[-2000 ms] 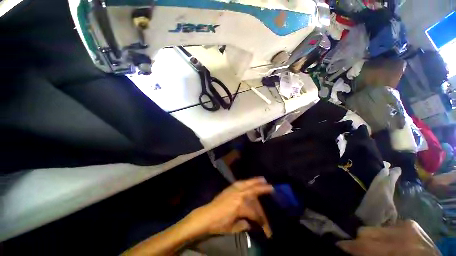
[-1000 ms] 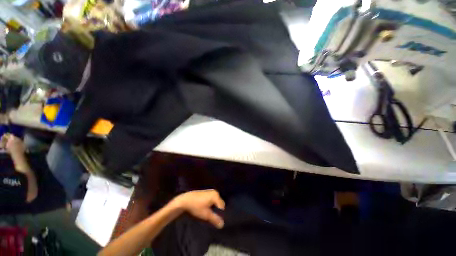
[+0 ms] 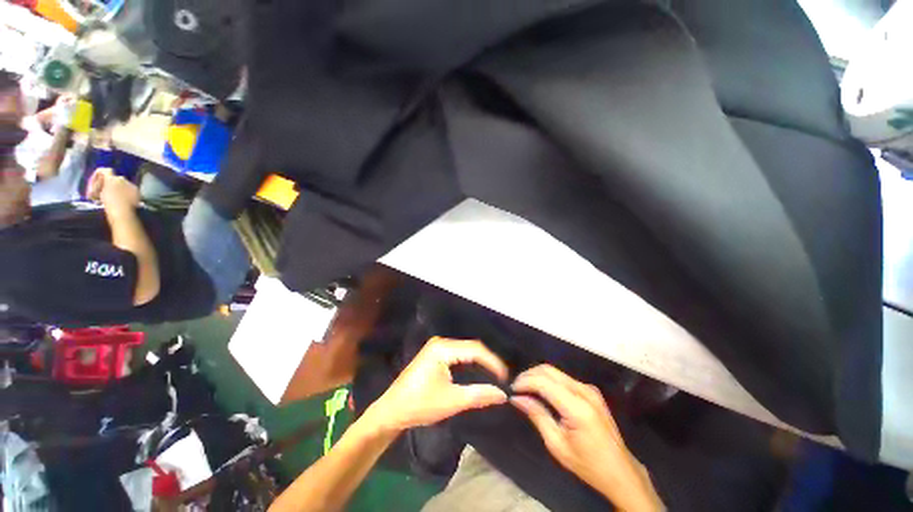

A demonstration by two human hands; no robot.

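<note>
My left hand (image 3: 432, 385) and my right hand (image 3: 573, 415) meet over my lap, below the table's front edge. The fingertips of both pinch the edge of a black cloth piece (image 3: 501, 440) that hangs down over my lap. A large black garment piece (image 3: 641, 160) lies in folds across the white table (image 3: 561, 275) above my hands and hangs over its left end. Part of the white sewing machine head (image 3: 886, 80) shows at the upper right edge. What the fingertips cover is hidden.
An orange board (image 3: 278, 190) and a blue tray (image 3: 203, 142) with a yellow item are at the upper left. A person in a dark shirt (image 3: 70, 262) sits at the left. A white board (image 3: 282, 335), a red crate (image 3: 98, 355) and heaped dark cloth (image 3: 90, 440) are lower left.
The view has swung left. My right hand, out of view one second ago, has come in beside my left hand. Both now pinch black cloth; the left was empty before.
</note>
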